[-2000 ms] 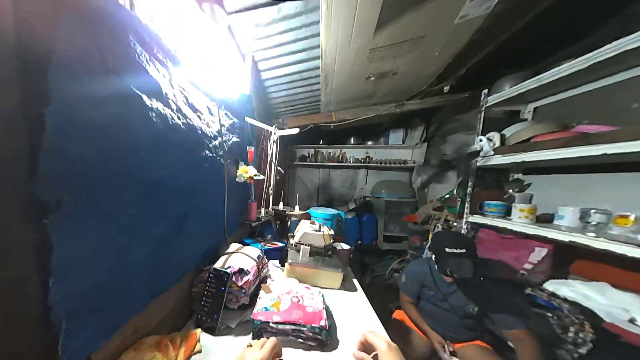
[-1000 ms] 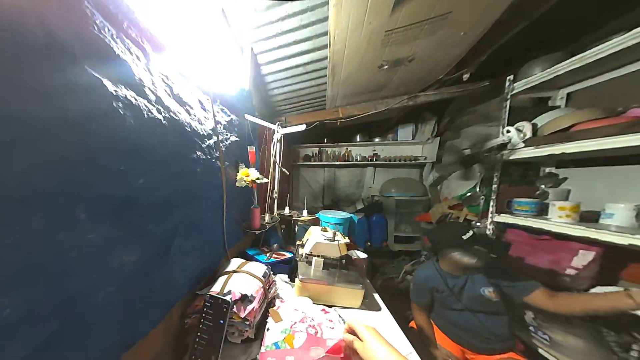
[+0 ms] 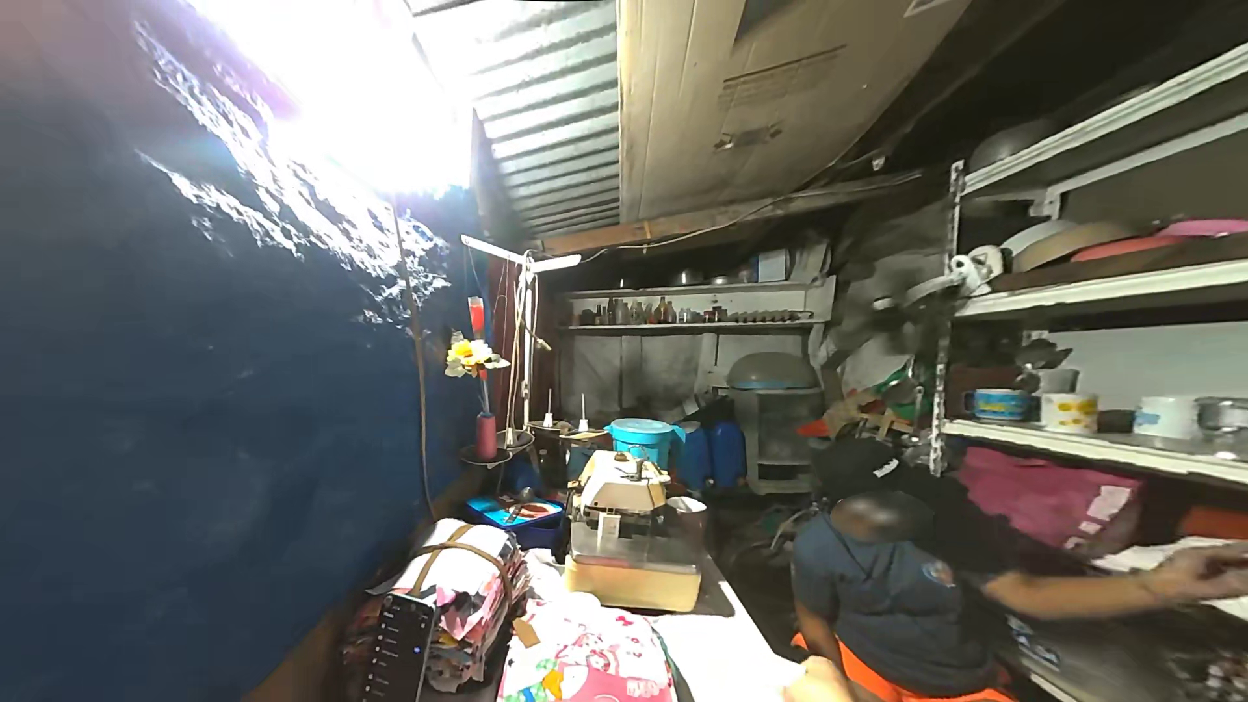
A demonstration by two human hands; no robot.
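A stack of folded printed cloth [image 3: 590, 653], pink, white and multicoloured, lies on the white table [image 3: 717, 643]. Only a blurred part of my right hand [image 3: 819, 680] shows at the bottom edge, to the right of the stack; whether it holds anything is hidden. My left hand is out of view. Behind the stack stands a sewing machine [image 3: 624, 483] on a cream base [image 3: 632, 582]. Left of the stack lies a bundle of printed cloth pieces [image 3: 468, 595] tied with a brown band, with a black power strip or remote-like device [image 3: 400, 648] in front.
A seated person in a dark shirt [image 3: 877, 595] and cap is close on the right, one arm stretched toward white cloth. A thread stand [image 3: 527, 341], a blue tray [image 3: 517, 509] and a blue bucket [image 3: 643, 439] stand farther back. Shelves [image 3: 1102, 439] with mugs line the right side.
Both my hands were at the bottom edge; now only the right shows, farther right than one second ago. The seated person has raised the head and stretched an arm to the right.
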